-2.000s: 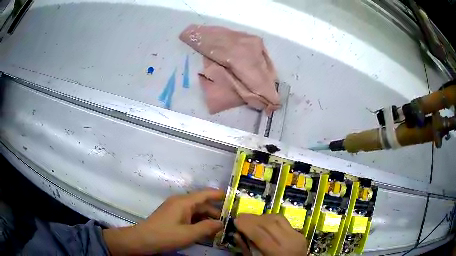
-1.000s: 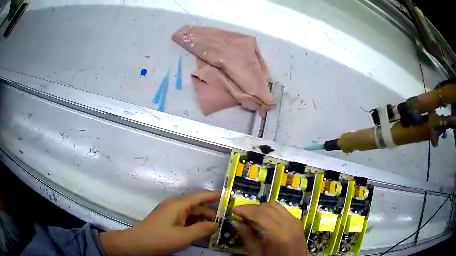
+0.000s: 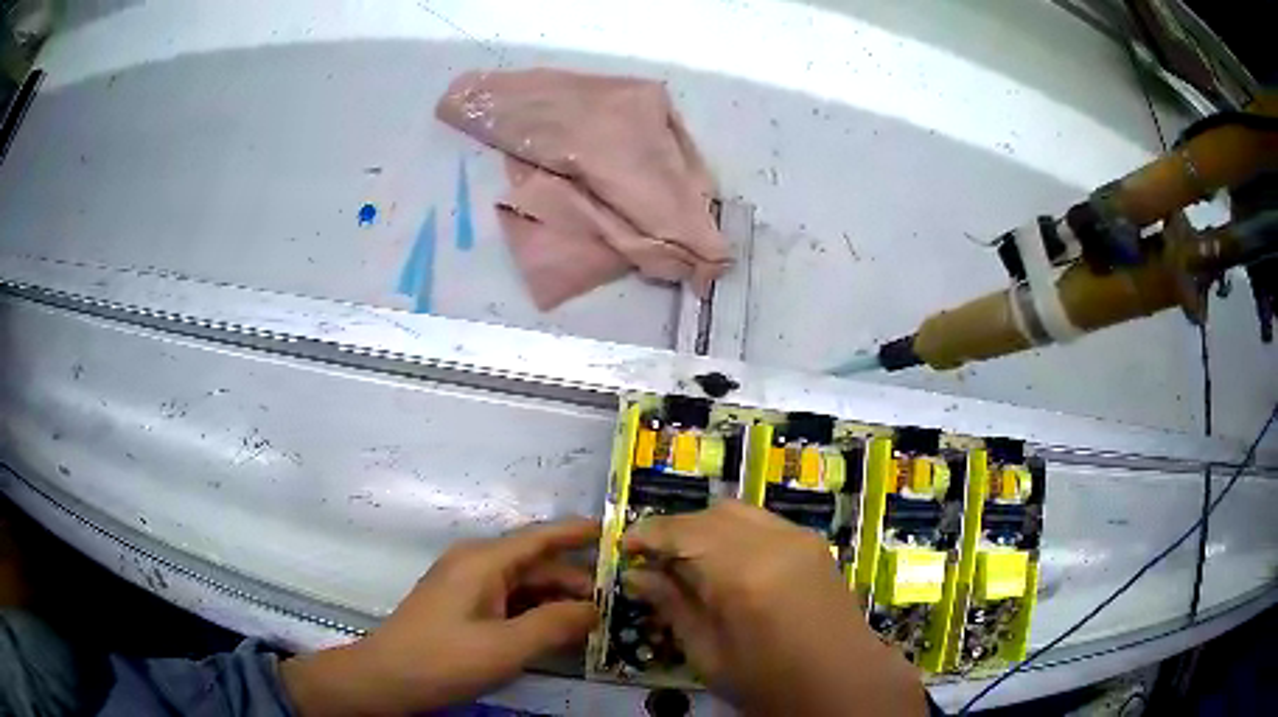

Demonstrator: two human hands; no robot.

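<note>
A circuit board panel (image 3: 862, 558) of several narrow boards with yellow-green edges lies in the track at lower centre. My left hand (image 3: 470, 609) is at the panel's left edge, thumb and fingers curled around that edge. My right hand (image 3: 757, 595) is over the leftmost board and covers its middle, including the yellow block seen on the other boards. Its fingertips are pinched close together over the board; whether they hold something small I cannot tell. Orange parts (image 3: 670, 450) and dark parts show at the board's upper end, small round cans at its lower end.
A glue gun (image 3: 1072, 308) with a pale blue nozzle (image 3: 858, 363) hangs at right above the rail. A pink cloth (image 3: 603, 168), blue slivers (image 3: 418, 261) and a blue dot (image 3: 367, 214) lie on the bench. A metal rail (image 3: 308, 333) runs behind the panel. A thin blue cord (image 3: 1121, 588) crosses at lower right.
My right hand has moved up the leftmost board and covers more of its middle. My left hand stays at the panel's edge. The cloth and slivers appear further left as the view shifts.
</note>
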